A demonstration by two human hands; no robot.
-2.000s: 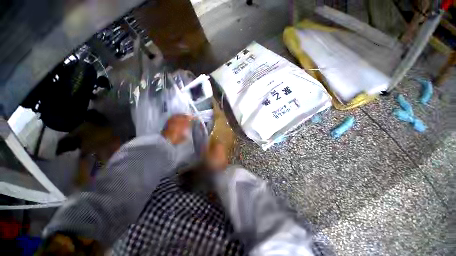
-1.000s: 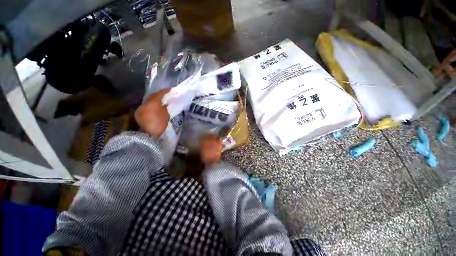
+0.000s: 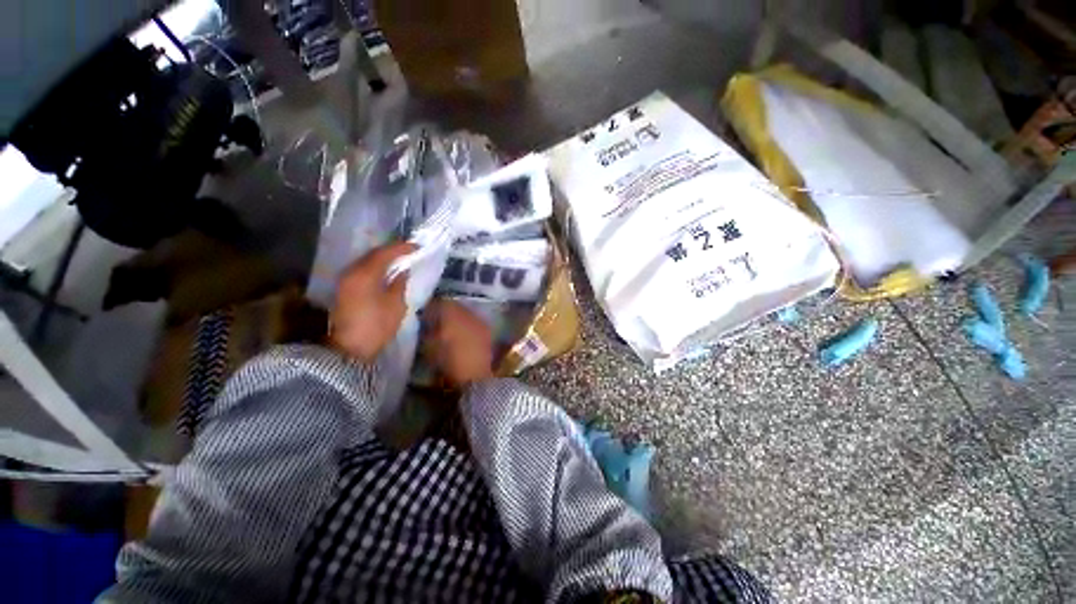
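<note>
My left hand (image 3: 368, 304) is closed around the gathered edge of some clear plastic bags (image 3: 358, 224) above a cardboard box (image 3: 552, 321) on the floor. My right hand (image 3: 460, 342) is just right of it, low over the box, slightly blurred; its fingertips are partly hidden and I cannot tell whether it holds anything. In the box lie white bags with bold dark print (image 3: 502, 274) and a white piece with a dark square (image 3: 514, 201).
A white printed sack (image 3: 696, 236) lies right of the box. Beyond it is a yellow-edged sack with white contents (image 3: 867, 195). Light blue pieces (image 3: 850, 342) lie on the speckled floor. A black machine part (image 3: 159, 153) and a white frame leg (image 3: 59, 401) stand at left.
The view has shifted slightly. My left hand still grips the plastic, which now spreads up and left. My right hand has moved left, nearer to my left hand.
</note>
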